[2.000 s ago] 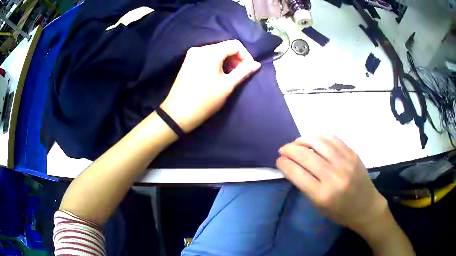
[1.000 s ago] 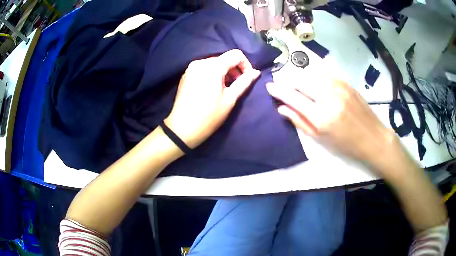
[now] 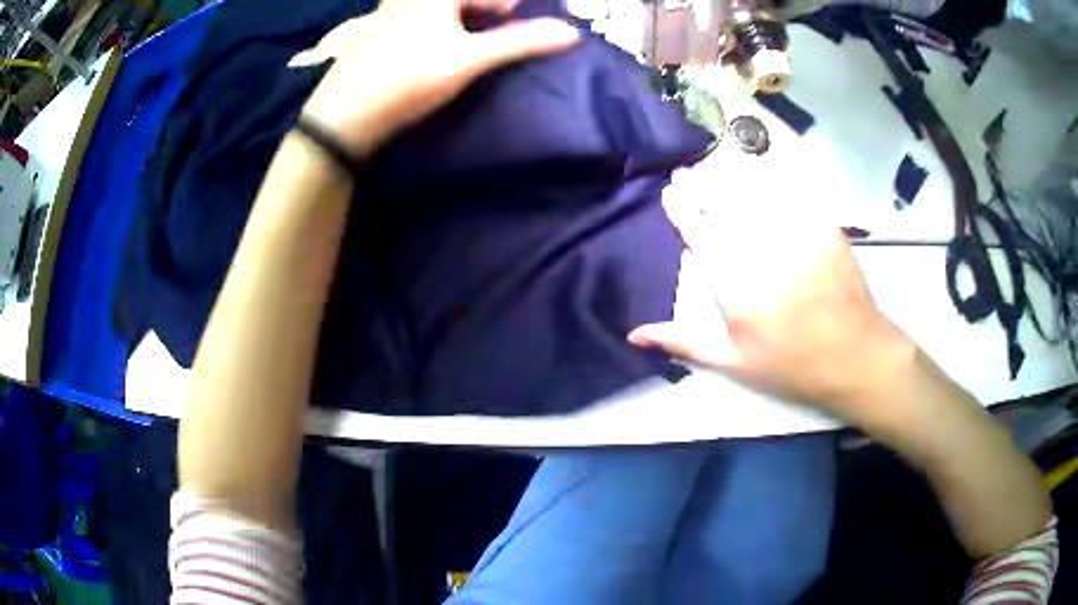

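A dark navy garment panel (image 3: 508, 272) lies over the left and middle of the white table, wrinkled, with its right edge near the sewing machine's needle area (image 3: 697, 101). My left hand (image 3: 432, 59) is at the top, on the upper part of the cloth, thumb stretched to the right; the frame's top edge cuts it off and I cannot tell whether it grips cloth. My right hand (image 3: 780, 278) lies at the cloth's right edge, overexposed, fingers spread with the thumb low. No held item shows in it.
Long black scissors (image 3: 975, 260) lie at the right beside tangled thread ends (image 3: 1046, 254). Small dark fabric pieces (image 3: 910, 180) are scattered right of the machine. A small round metal disc (image 3: 748, 135) is near the needle. A blue tray (image 3: 101, 272) borders the left.
My left hand has moved up and left from the seam area near the needle. My right hand, earlier at the front edge, is now at the cloth's right edge. The cloth has become wrinkled.
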